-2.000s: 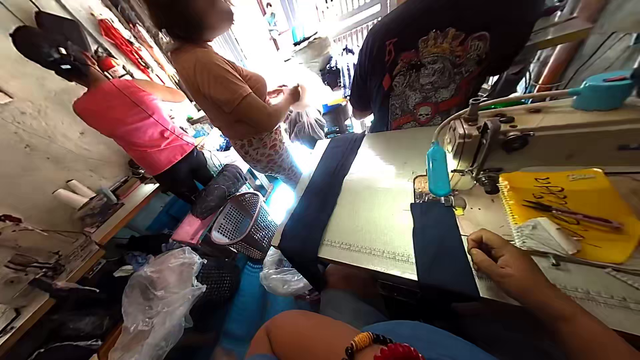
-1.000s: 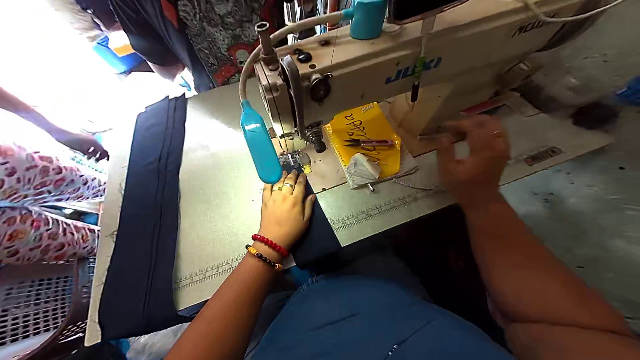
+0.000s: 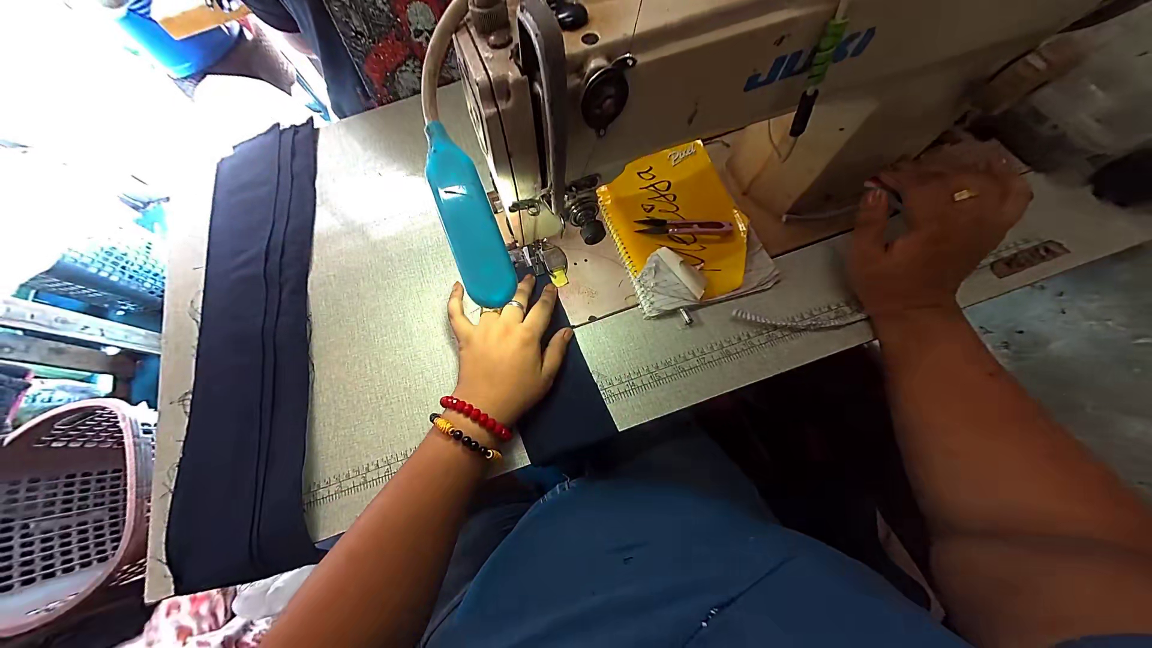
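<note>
My left hand (image 3: 506, 355) lies flat with spread fingers on a dark navy fabric piece (image 3: 571, 405), its fingertips just before the presser foot (image 3: 538, 256) of a Juki sewing machine (image 3: 693, 81). A light-blue lamp (image 3: 470, 225) on a bent neck hangs over those fingertips. My right hand (image 3: 936, 220) is at the base of the machine's pillar, thumb and fingers curled around a small dark thing that I cannot make out. A stack of long navy fabric strips (image 3: 256, 351) lies along the left of the table.
A yellow spiral notebook (image 3: 675, 216) carries thread snips (image 3: 688, 228) and a whitish piece (image 3: 670, 277). Beside it, a measuring tape (image 3: 801, 318) lies near the table's front edge, by a printed ruler. A pink plastic basket (image 3: 76, 504) stands left of the table. Someone in dark clothes is behind it.
The view has turned toward the machine. My left hand has come onto the fabric by the presser foot since the earliest frame. My right hand has moved from the fabric's side to the machine's pillar.
</note>
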